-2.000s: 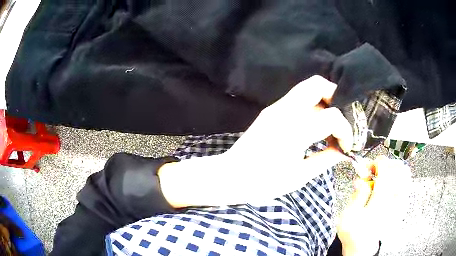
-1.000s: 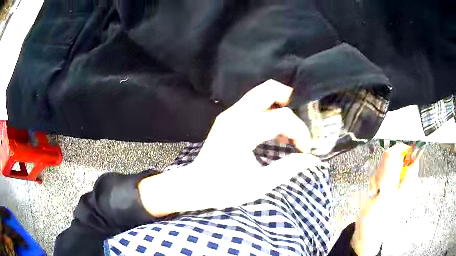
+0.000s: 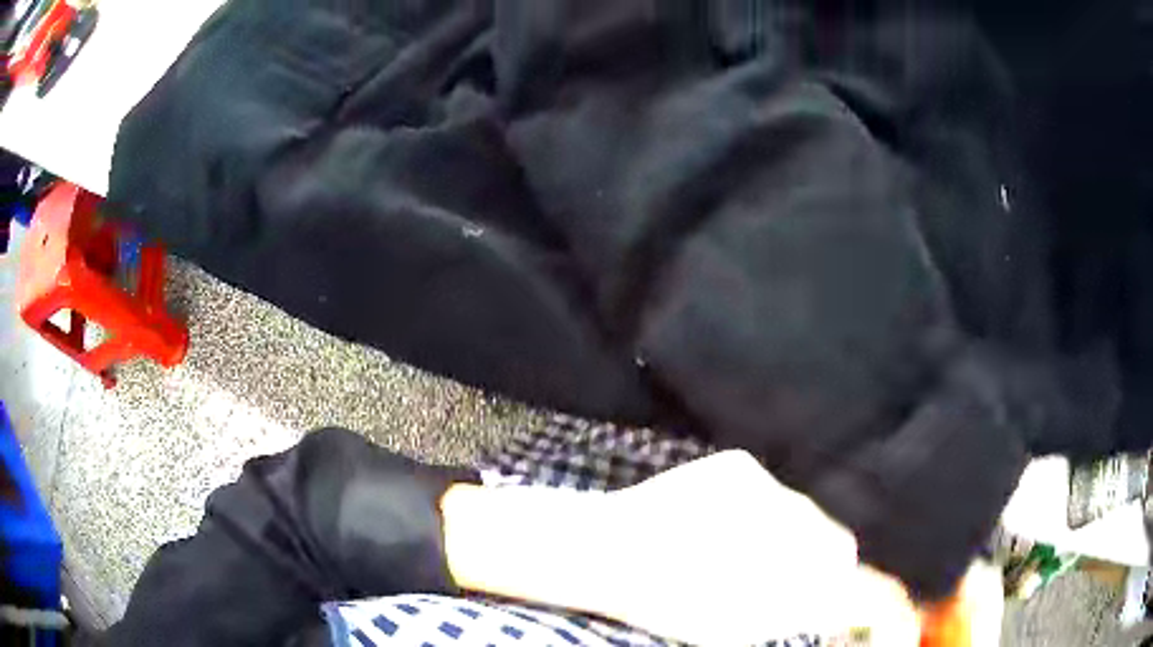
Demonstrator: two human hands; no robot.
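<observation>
The black garment (image 3: 506,278) covers most of the view. Its sleeve end (image 3: 936,506) hangs at the lower right, and the cuff opening is turned out of sight. My left hand (image 3: 771,556) is at the lower edge of the sleeve end, closed on the cloth; its fingertips are washed out by glare. My right hand (image 3: 980,607) is mostly cut off by the bottom edge, close beside the cuff. It holds the thread snips (image 3: 942,624), of which only a blurred orange part shows. Small white thread clippings (image 3: 473,231) lie on the garment.
A red plastic stool (image 3: 95,284) stands on the speckled floor (image 3: 304,341) at the left. A blue crate (image 3: 25,518) is at the left edge. The white table (image 3: 139,76) shows at the upper left. Plaid cloth (image 3: 1106,487) hangs at the right. The checked apron (image 3: 468,624) is below.
The view has shifted. The sleeve end has moved lower and its plaid inside is now hidden. My left hand has moved down and right, and my right hand with the snips is lower, beside it.
</observation>
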